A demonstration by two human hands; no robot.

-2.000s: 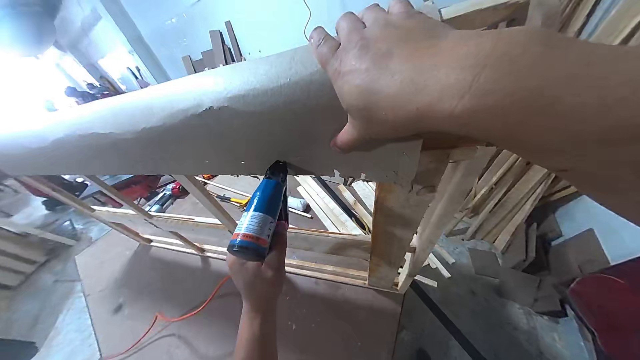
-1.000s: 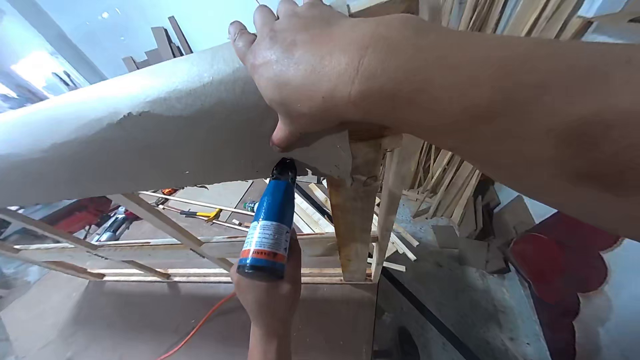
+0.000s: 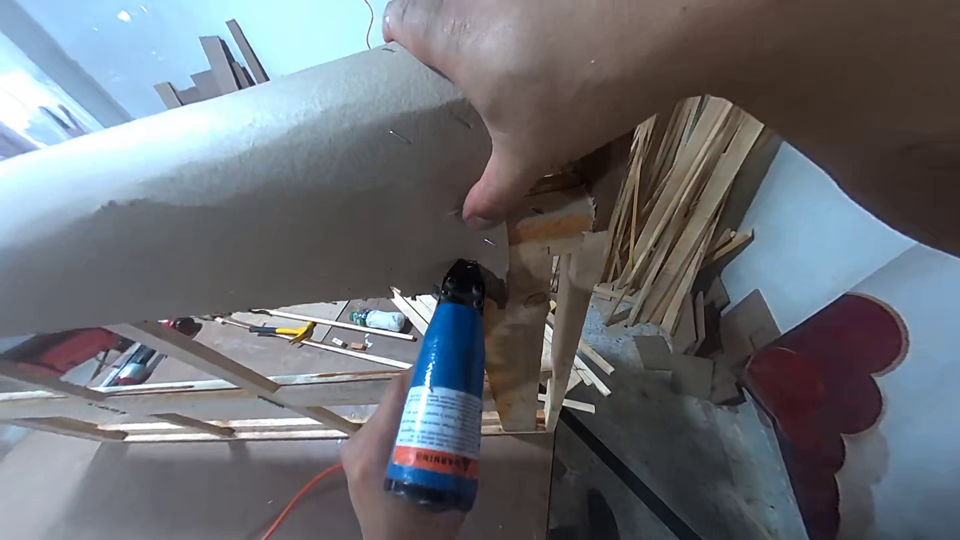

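My left hand is wrapped around a blue pneumatic staple gun. The tool's black nose touches the lower edge of a greyish cardboard covering, close to its right end. Above it, my right hand grips the covering over its rounded top, thumb pressed on the face; its fingers are partly cut off by the picture's edge. Several staples show in the cardboard around the thumb. The covering lies over a wooden frame with thin slats and a wider end board.
Thin wood strips lean at the right, near cardboard pieces on the floor. Behind the frame lie a yellow and black hammer and a plastic bottle. An orange hose runs below. A red cushioned piece stands far right.
The staple gun in my left hand has moved right along the cardboard's lower edge, nearer its end. My right hand stays on the covering. The view has shifted.
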